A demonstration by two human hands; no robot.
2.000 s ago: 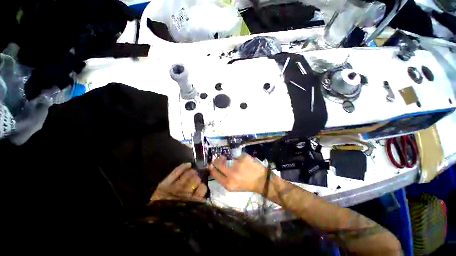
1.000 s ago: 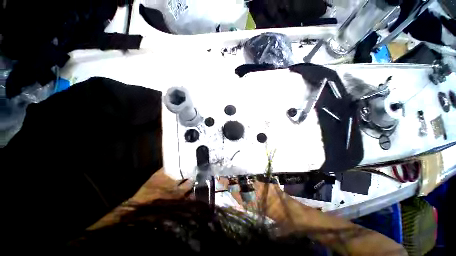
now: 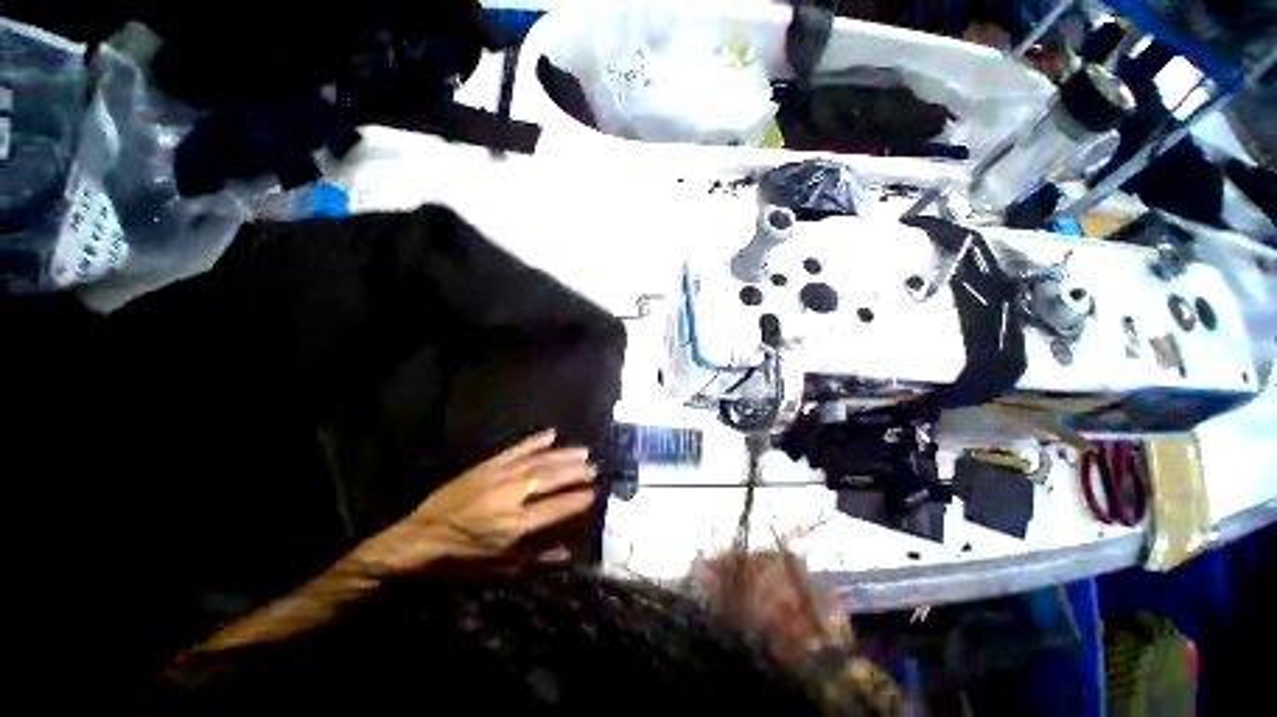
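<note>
A large black garment piece (image 3: 462,336) lies at the left, its right edge left of the needle area. My left hand (image 3: 518,493) lies flat on its lower right part, fingers spread, a ring on one finger. My right hand (image 3: 770,595) is blurred at the table's front edge, partly covered by dark hair; whether it holds anything cannot be told. The sewing machine (image 3: 868,336) stands right of the cloth, its presser foot area (image 3: 756,406) in view. A pile of black labels (image 3: 882,469) lies under the arm, with a dark square patch (image 3: 997,493) beside it.
Red-handled scissors (image 3: 1113,483) and a tan strip (image 3: 1176,502) lie at the machine's right end. A black strip (image 3: 992,336) drapes over the head. Plastic bags (image 3: 105,210) and dark cloth are at far left. A blue basket (image 3: 1050,637) is below the table edge.
The garment's edge now lies left of the needle area, with my left hand on it. My right hand has moved from the needle area to the front edge. The view has shifted.
</note>
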